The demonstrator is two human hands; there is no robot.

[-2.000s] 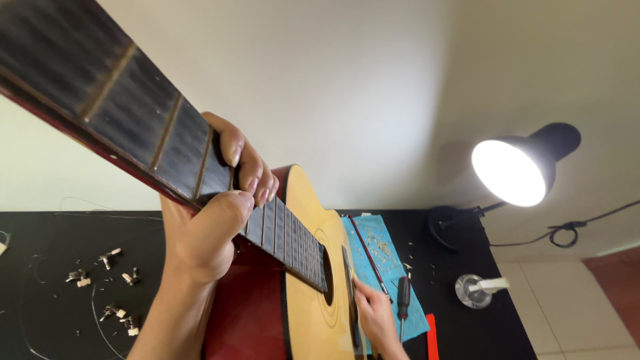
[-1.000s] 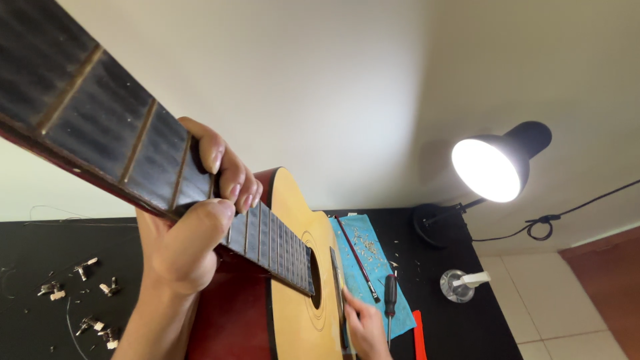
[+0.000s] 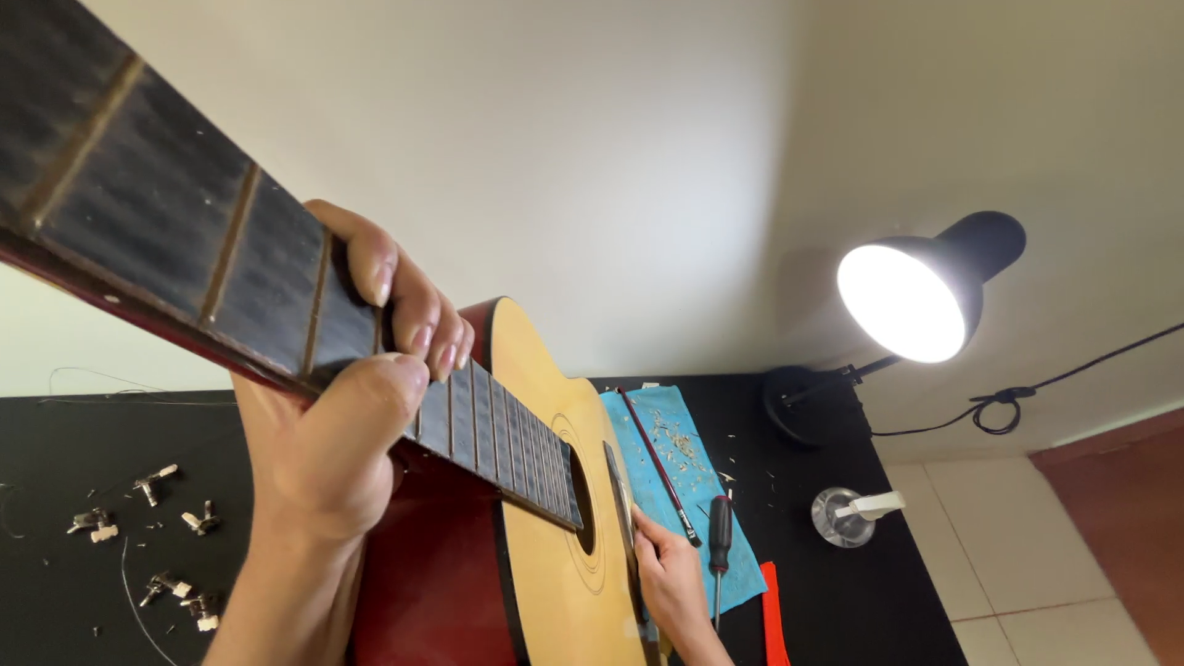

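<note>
An acoustic guitar without strings over its fretboard stands tilted on its edge, its neck running up to the top left. My left hand is wrapped around the neck, thumb and fingers over the fretboard. Beyond the soundhole, my right hand is at a long, thin, flat strip lying over the guitar top near the bridge area. Its fingers touch the strip's edge; whether they grip it is hard to tell. The strip's lower end is partly hidden.
Right of the guitar, a blue cloth bears debris, a thin brush and a screwdriver. Nearby are a red strip, a clear round container and a lit desk lamp. Several tuning machines and loose string lie at left.
The view has shifted slightly. My left hand keeps its hold on the neck, and my right hand stays beside the guitar top.
</note>
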